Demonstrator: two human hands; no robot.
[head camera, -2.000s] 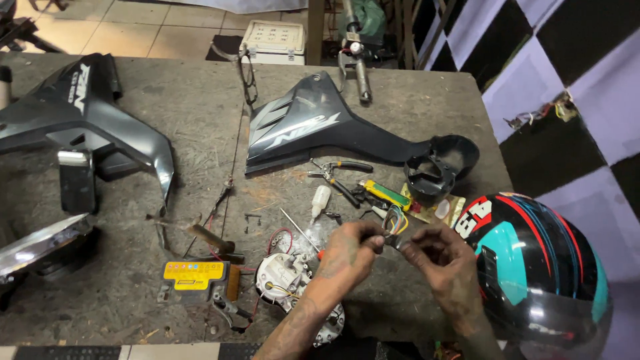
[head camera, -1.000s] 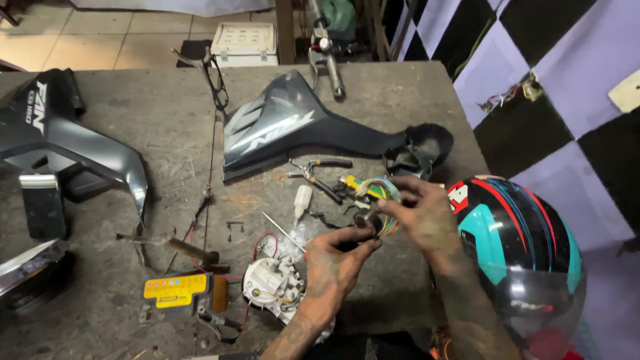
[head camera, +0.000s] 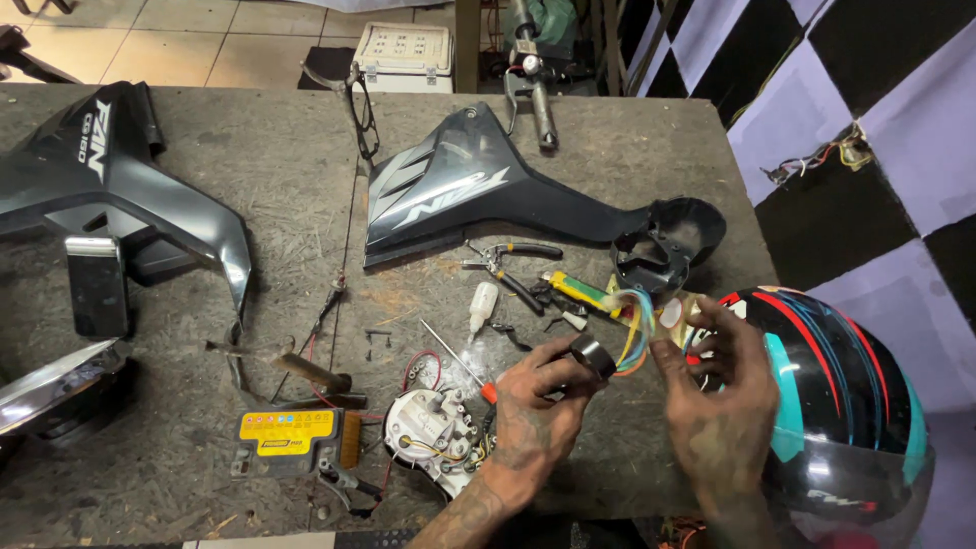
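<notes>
My left hand (head camera: 545, 404) grips a roll of black electrical tape (head camera: 592, 356) between thumb and fingers. A looped bundle of coloured wires (head camera: 637, 332) stands just right of the roll; which hand bears it is unclear. My right hand (head camera: 720, 381) is raised beside the bundle, thumb and forefinger apart; whether something thin lies between them cannot be told. Below and left of my left hand lies a motorcycle instrument cluster (head camera: 431, 431) with its back up. A screwdriver (head camera: 457, 358) with a red handle points away from it. A small white dropper bottle (head camera: 483, 305) lies beyond.
Wire strippers (head camera: 507, 271), a yellow-green utility knife (head camera: 579, 293) and a black motorcycle side panel (head camera: 488, 191) lie farther back. A helmet (head camera: 839, 396) sits at the right. A battery (head camera: 286, 442), a phone (head camera: 95, 290) and another panel (head camera: 175, 194) are at the left.
The tape roll and the wire loop now show more plainly between my hands. My right hand has moved to the right, away from my left.
</notes>
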